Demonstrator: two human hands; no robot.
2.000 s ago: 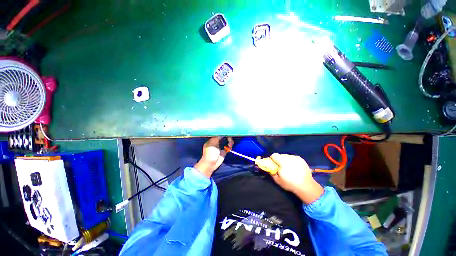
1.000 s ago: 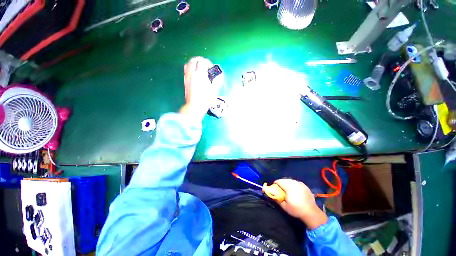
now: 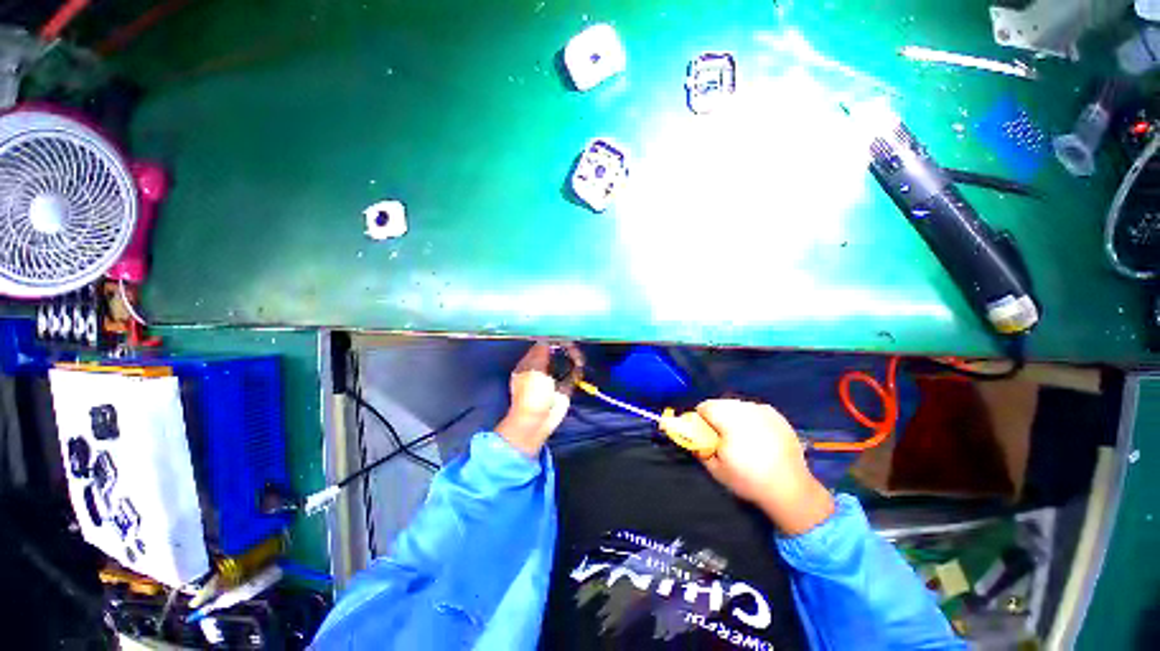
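Observation:
My left hand (image 3: pixel 538 397) is at the table's front edge, over my lap, with a small dark part (image 3: pixel 561 365) in its fingertips; glare and size hide its details. My right hand (image 3: pixel 759 460) is closed around the orange-yellow handle of the air blow gun (image 3: pixel 688 432). The gun's thin nozzle points left, its tip close beside the dark part. An orange hose (image 3: pixel 870 413) runs from the gun to the right. On the green table (image 3: pixel 280 140) lie a white rounded piece (image 3: pixel 593 57), two square housings (image 3: pixel 599 174) and a small white plate with a dark centre (image 3: pixel 384 219).
A black electric screwdriver (image 3: pixel 948 216) lies at the right beside a thin dark stick (image 3: pixel 999 183). Strong glare covers the table's middle. A fan (image 3: pixel 57 204) stands left, above a printed white box (image 3: pixel 127 477) and a blue bin (image 3: pixel 242 445). A scrap tray of green boards is lower right.
My left hand has come back from the table to the lap with a dark part. The white rounded piece now shows a plain face where a dark-faced unit was. The blow gun's tip is beside the part again.

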